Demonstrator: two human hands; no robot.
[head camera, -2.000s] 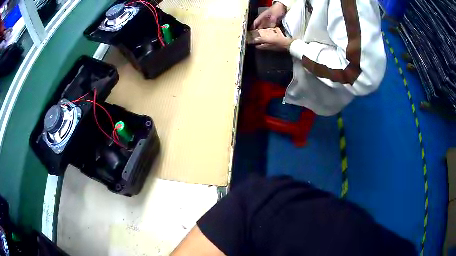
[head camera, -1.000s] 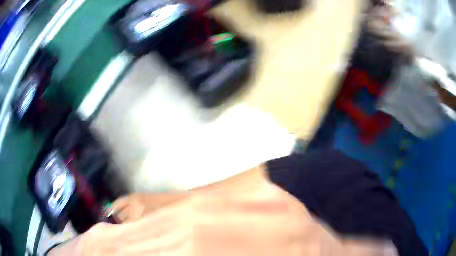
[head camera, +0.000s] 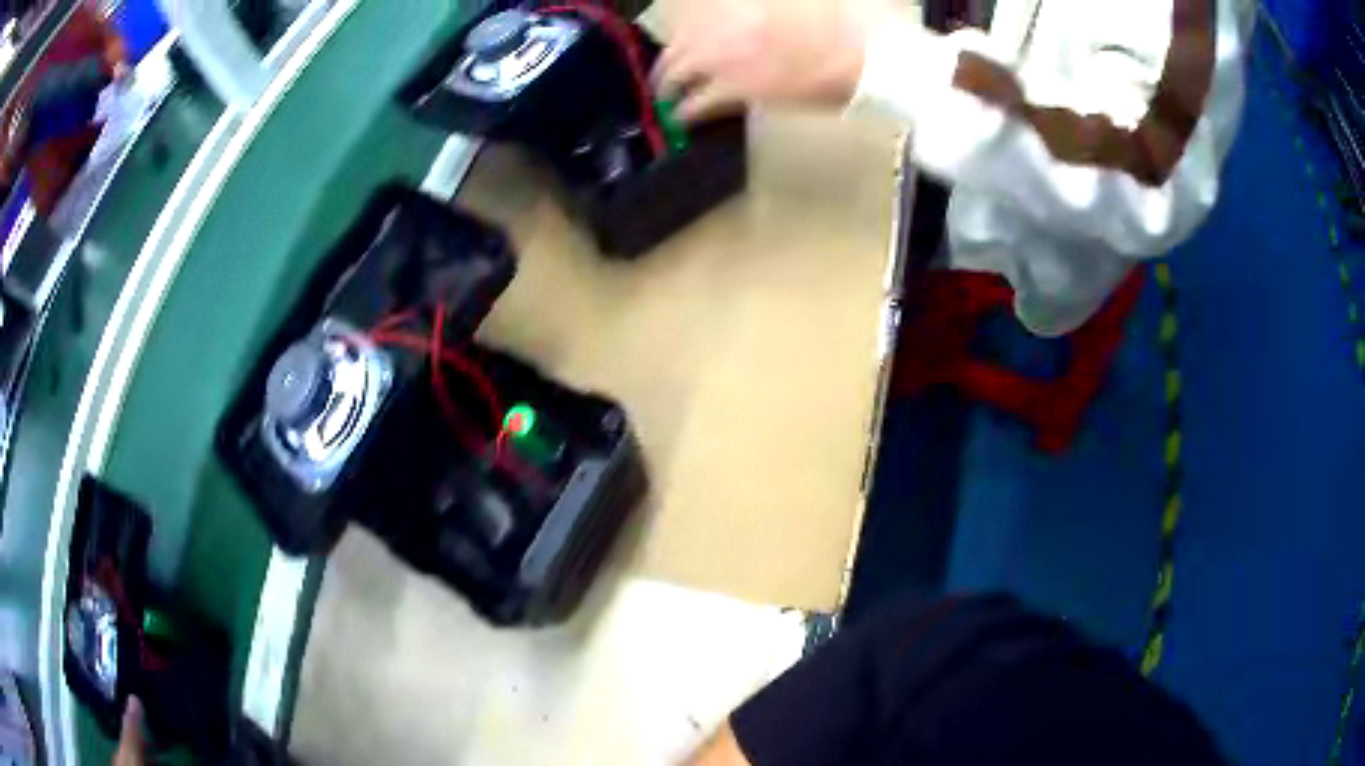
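An open black speaker housing lies on the bench in the middle-left. Its front part carries a silver speaker driver; its rear housing holds a green round part, joined by thin red wires. At the lower left edge another open speaker sits on the conveyor. A fingertip, seemingly of my left hand, shows just below it; the rest is cut off, so its grip cannot be told. My right hand is out of the picture; only a dark sleeve and a bit of my arm show at the bottom.
A person in a white jacket with brown stripes reaches a hand over another open speaker at the top. Tan cardboard covers part of the bench. The green conveyor curves along the left. A red stool stands on the blue floor.
The view has shifted and steadied. My bare arms, large across the bottom a second ago, are now mostly out of view. The other person's hand has moved over the top speaker.
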